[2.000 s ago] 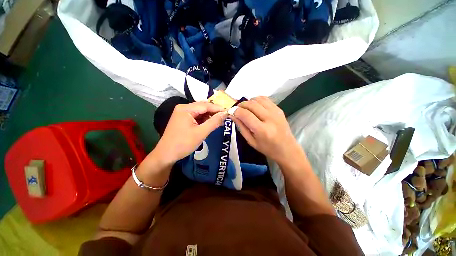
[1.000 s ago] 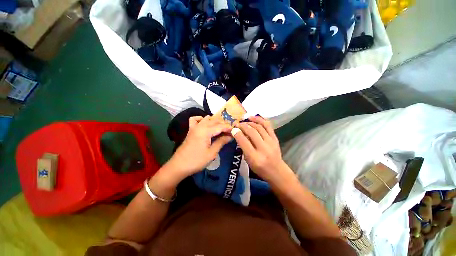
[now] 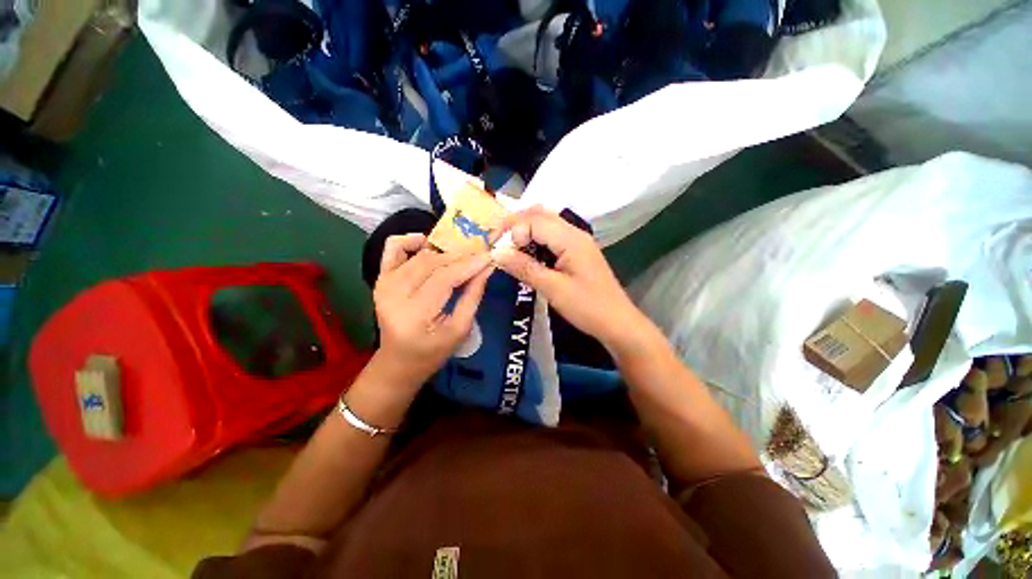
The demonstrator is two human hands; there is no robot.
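A tan hang tag (image 3: 470, 222) with a blue figure is held between my two hands above the lap. My left hand (image 3: 424, 296) pinches its lower edge. My right hand (image 3: 569, 275) meets it at the tag's right corner, fingertips pinched together. Any thin string there is too small to tell. A blue plush toy (image 3: 473, 381) with black parts and a printed strap (image 3: 519, 339) lies on the lap under my hands, partly hidden by them. The strap's loop shows above the tag.
A large white sack (image 3: 340, 162) of blue toys stands in front. A red stool (image 3: 158, 328) at left bears a small tag stack (image 3: 100, 398). A filled white sack (image 3: 724, 294) at right bears a banded stack (image 3: 857, 344), a flat black rectangle (image 3: 936, 333) and a string bundle (image 3: 806, 458).
The tag has turned and moved a little left, showing more of its printed face. My left hand's fingers have shifted along its lower edge. The view has also tilted slightly.
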